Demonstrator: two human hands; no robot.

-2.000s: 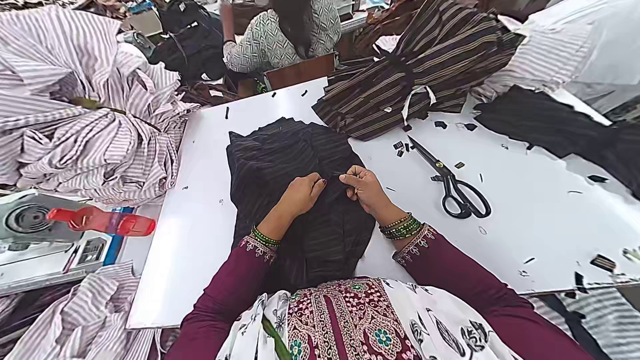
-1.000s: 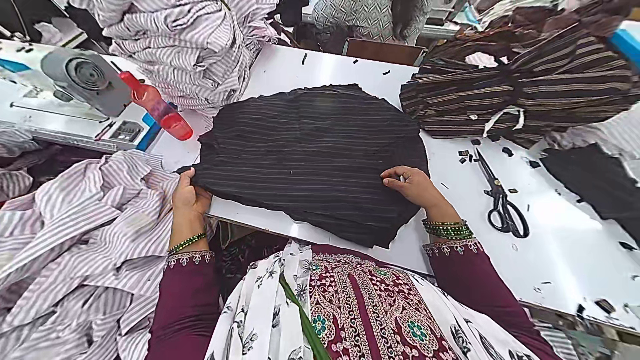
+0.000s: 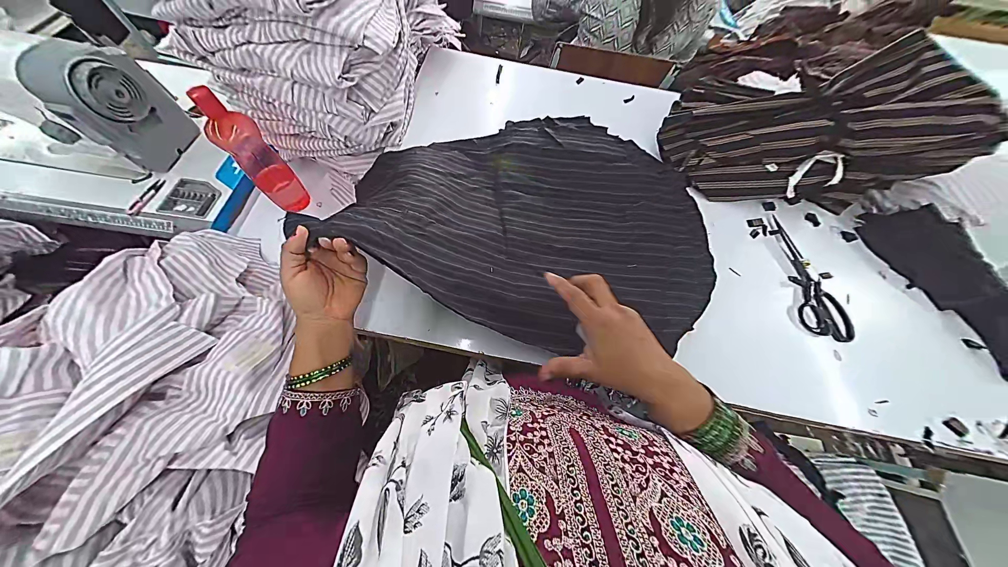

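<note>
A black fabric piece with thin pale stripes (image 3: 504, 220) lies spread over the white table, its left end drawn to a narrow tip. My left hand (image 3: 324, 276) pinches that tip at the table's left edge. Over the near edge of the cloth is my right hand (image 3: 606, 339), fingers apart and holding nothing; whether its fingertips touch the cloth cannot be told. Black-handled scissors (image 3: 823, 311) rest on the table to the right, among small dark scraps. Behind them sits a bundle of brown-and-black striped fabric (image 3: 850, 126) with a white tie.
A red plastic bottle (image 3: 252, 153) leans or lies beside a sewing machine (image 3: 106, 98) at the left. White-and-grey striped cloth is heaped behind it (image 3: 315, 71) and at the near left (image 3: 150, 370). Another dark cloth (image 3: 937, 276) lies far right. Part of a person shows beyond the table.
The black cloth, bunched under both hands two seconds ago, is spread wide. My left hand has moved left to its tip, and my right hand has come off its right part. The view has shifted left.
</note>
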